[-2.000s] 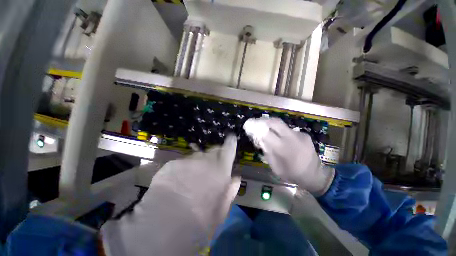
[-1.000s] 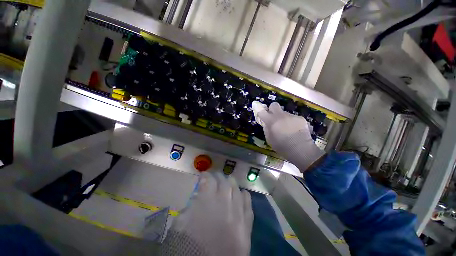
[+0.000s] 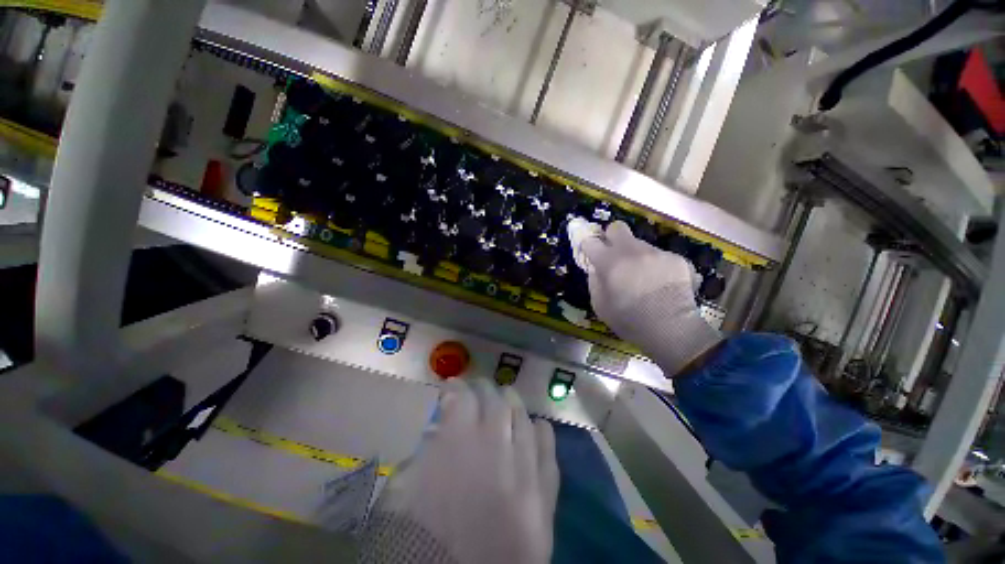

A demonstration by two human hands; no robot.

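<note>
A long populated circuit board (image 3: 408, 187) crowded with black round parts lies between the conveyor rails, slanting down to the right. Yellow components (image 3: 446, 271) line its near edge. My right hand (image 3: 639, 281), in a white glove with a blue sleeve, is over the right part of the board, its fingertips on or just above the black parts. Whether its curled fingers pinch something cannot be told. My left hand (image 3: 474, 474), also white-gloved, is below the control panel, back up, fingertips just under the orange-red button (image 3: 449, 359). Its palm side is hidden.
The pale control panel (image 3: 281, 314) carries a black knob (image 3: 323, 326), a blue button (image 3: 389, 343), a yellowish button (image 3: 506, 375) and a green-lit button (image 3: 560, 390). Silver rails (image 3: 485, 116) bound the board. A white frame post (image 3: 105, 187) stands left, another machine (image 3: 871, 264) right.
The left hand has withdrawn from above the board to below the panel. The right hand is still over the board's right part, slightly shifted. The view has tilted, uncovering more of the board and panel.
</note>
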